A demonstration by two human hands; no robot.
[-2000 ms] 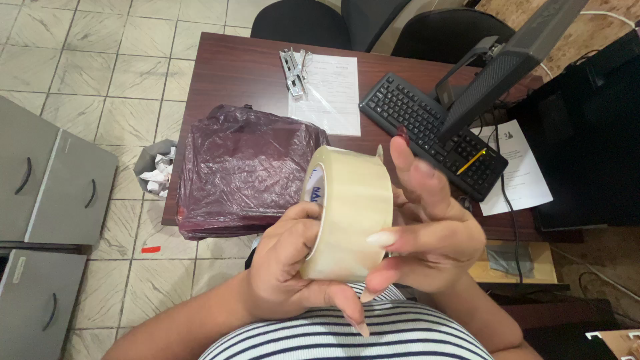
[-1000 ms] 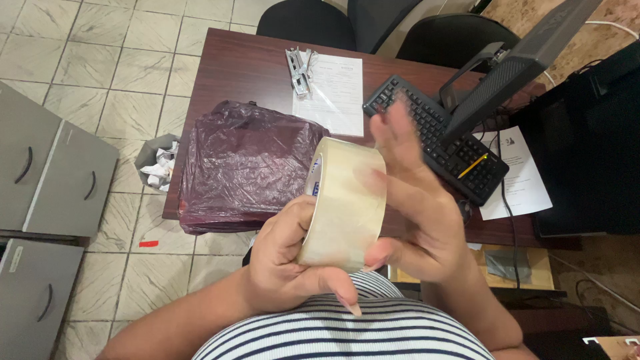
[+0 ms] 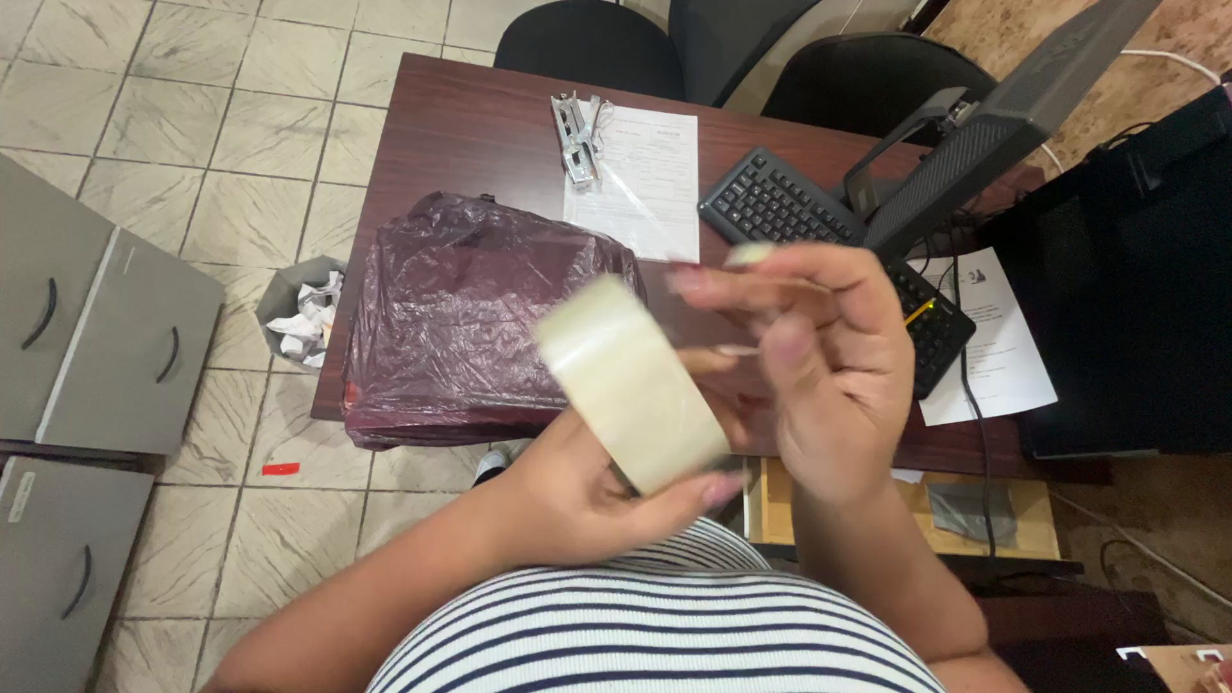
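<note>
A wide roll of clear packing tape (image 3: 635, 385), tilted and slightly blurred, is held by my left hand (image 3: 577, 491), whose thumb lies along its lower edge. Just right of the roll, my right hand (image 3: 833, 366) is raised with bent, blurred fingers; whether a strip of tape lies between its fingertips cannot be told. Behind the roll, a dark red plastic-wrapped bundle (image 3: 462, 318) rests on the desk's left part.
The wooden desk (image 3: 433, 115) also bears a metal stapler-like tool (image 3: 576, 144) on printed paper (image 3: 654, 192), a keyboard (image 3: 780, 202), a monitor (image 3: 1001, 125) and another sheet (image 3: 1001, 356). An open drawer (image 3: 1039, 510) juts out below; a waste bin (image 3: 279, 298) stands left.
The tape roll has tipped over to the left in my left hand. My right hand's fingers, spread upward beside the roll before, are now bent and point left.
</note>
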